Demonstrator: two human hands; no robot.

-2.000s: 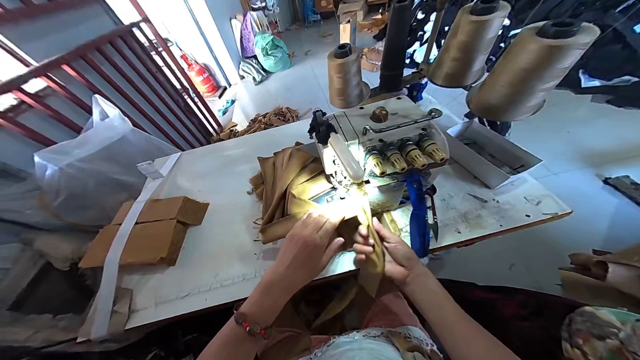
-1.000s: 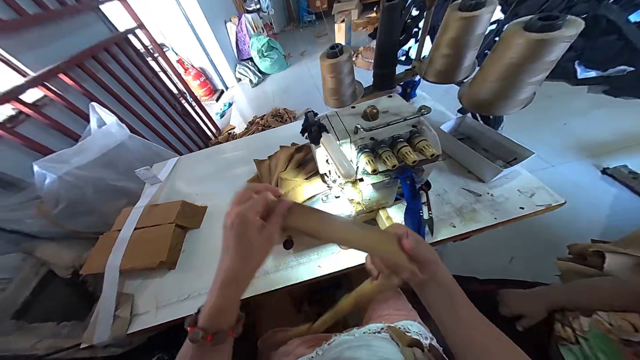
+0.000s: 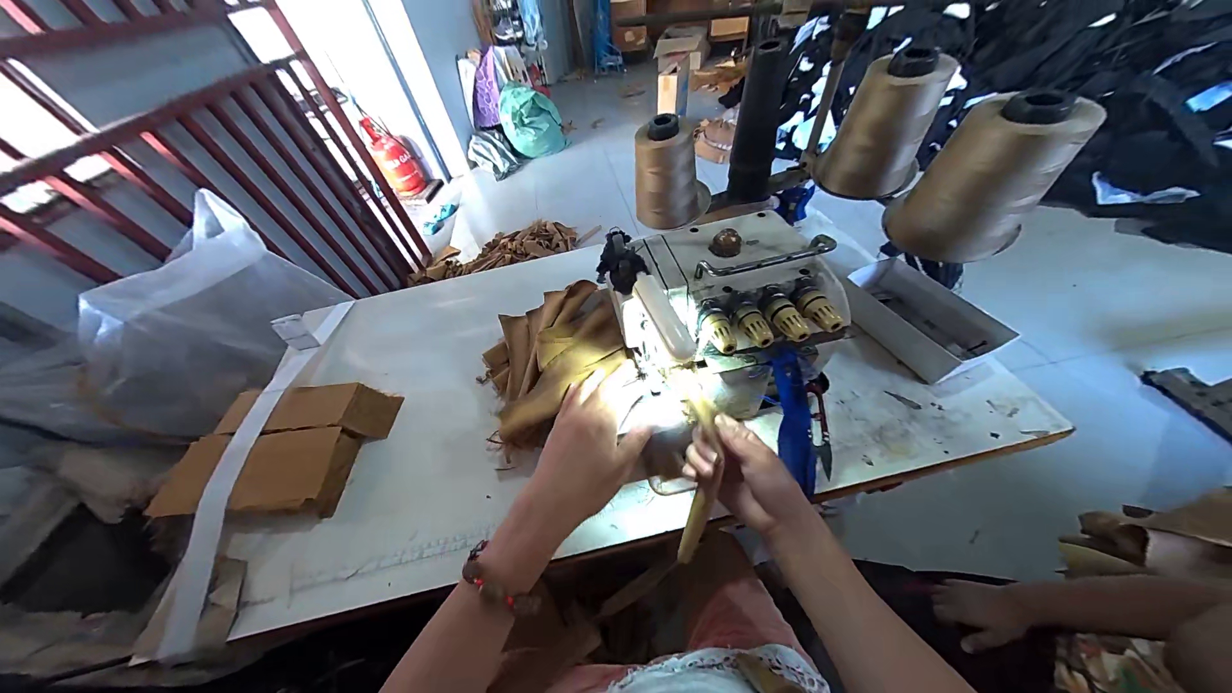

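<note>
My left hand (image 3: 589, 433) rests at the lit needle area of an overlock sewing machine (image 3: 736, 289), its fingers spread beside the presser area; glare hides whether it pins cloth. My right hand (image 3: 751, 472) pinches a narrow strip of brown fabric (image 3: 701, 510) just in front of the machine; the strip runs down from the needle area toward my lap. A pile of brown fabric pieces (image 3: 558, 351) lies left of the machine, against my left fingers. Cones of tan thread (image 3: 666, 178) stand above and behind the machine.
Cardboard (image 3: 279, 462) lies on the white table (image 3: 404, 520) at left, a white strip (image 3: 217, 491) across it. Right of the machine are scissors (image 3: 823, 433), blue cloth (image 3: 793, 423) and an open white box (image 3: 929, 322). Another person's hand (image 3: 972, 611) is at lower right.
Both hands held a brown fabric piece stretched before the machine one second ago. My left hand has since moved up to the needle area, and my right hand now holds a narrow strip near it.
</note>
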